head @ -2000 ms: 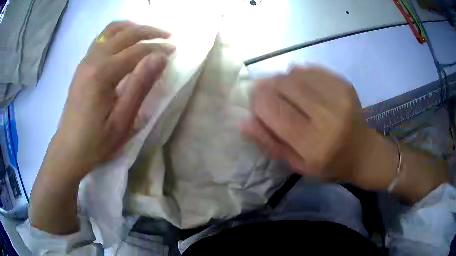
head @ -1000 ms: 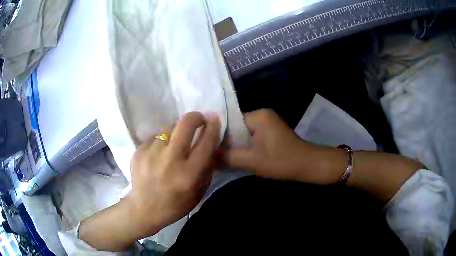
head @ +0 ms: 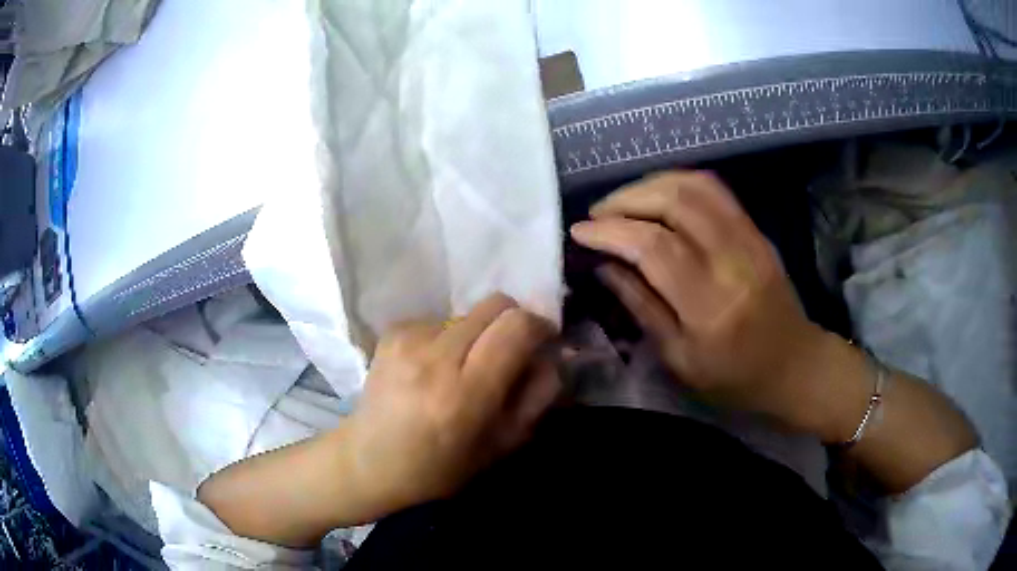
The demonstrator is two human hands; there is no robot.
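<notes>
A cream cloth piece [head: 446, 145] hangs from the white table over its front edge towards my lap. A paler layer [head: 301, 279] shows along its left side. My left hand [head: 457, 390] grips the near end of the cloth with bent fingers; its fingertips are partly hidden. My right hand [head: 703, 290] is just right of the cloth, off its edge, fingers curved and apart, holding nothing that I can see. It is slightly blurred.
A grey ruler strip [head: 769, 112] runs along the table edge. A small brown patch [head: 561, 74] lies behind it. Loose pale cloth is heaped below the edge at left [head: 178, 390] and right [head: 937, 290]. Folded greenish-grey pieces [head: 78, 45] lie at upper left.
The cloth came down from the bright area over the table edge. Since one second ago, my right hand has let go of its right edge and moved right and up. My left hand still holds it.
</notes>
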